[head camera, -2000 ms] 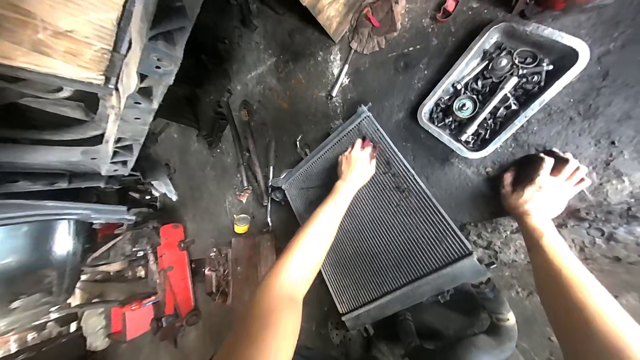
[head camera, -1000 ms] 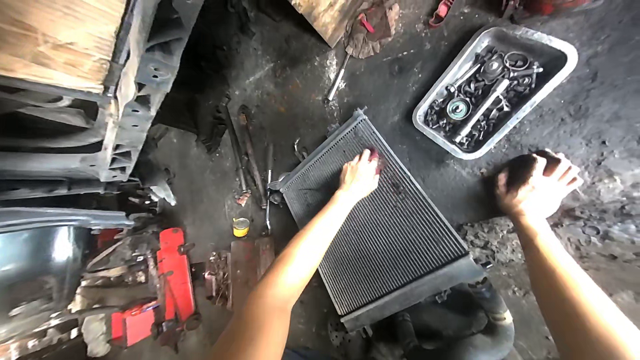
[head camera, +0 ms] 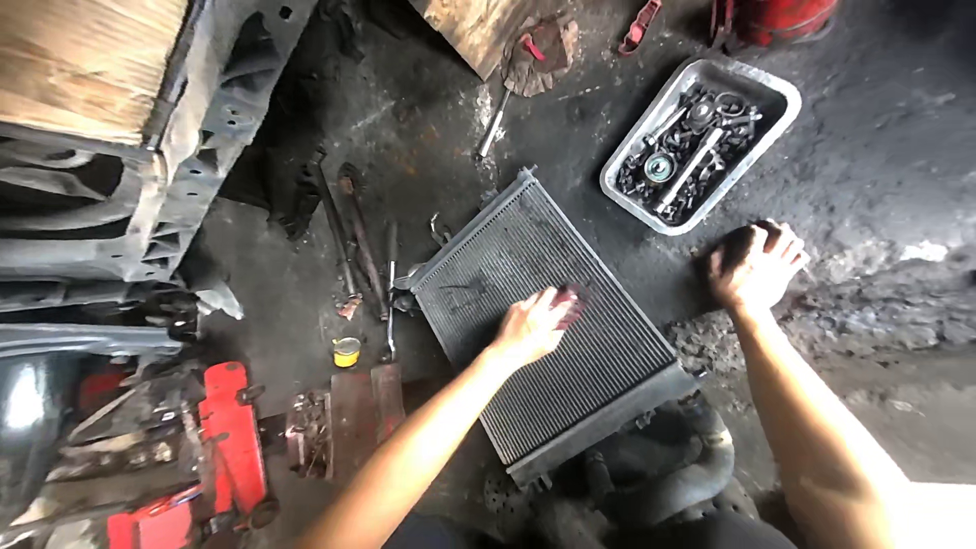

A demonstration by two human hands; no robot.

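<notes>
A car radiator (head camera: 587, 343) with fine metal fins lies flat and slanted on the dark floor. My left hand (head camera: 531, 324) rests over its middle, fingers closed around a small dark red object (head camera: 570, 305), perhaps a brush or pad, pressed to the fins. Right of the radiator, my right hand (head camera: 756, 267) has its fingers spread over a dark rounded thing or shadow; what lies beneath the palm is unclear. Above it stands a metal tray (head camera: 772, 156) of bolts, sockets and a ratchet-like tool. A thick black hose (head camera: 705, 465) lies below the radiator.
Long metal bars (head camera: 362, 236) and a yellow tin (head camera: 346, 352) lie left of the radiator. A red floor jack (head camera: 232, 435) is at the lower left, under a car's front frame (head camera: 191, 168). A glove (head camera: 543, 57) and a long-handled tool (head camera: 496, 126) lie above.
My left hand, holding the dark red object, has moved down the radiator's fins. My right hand has stayed beside the tray.
</notes>
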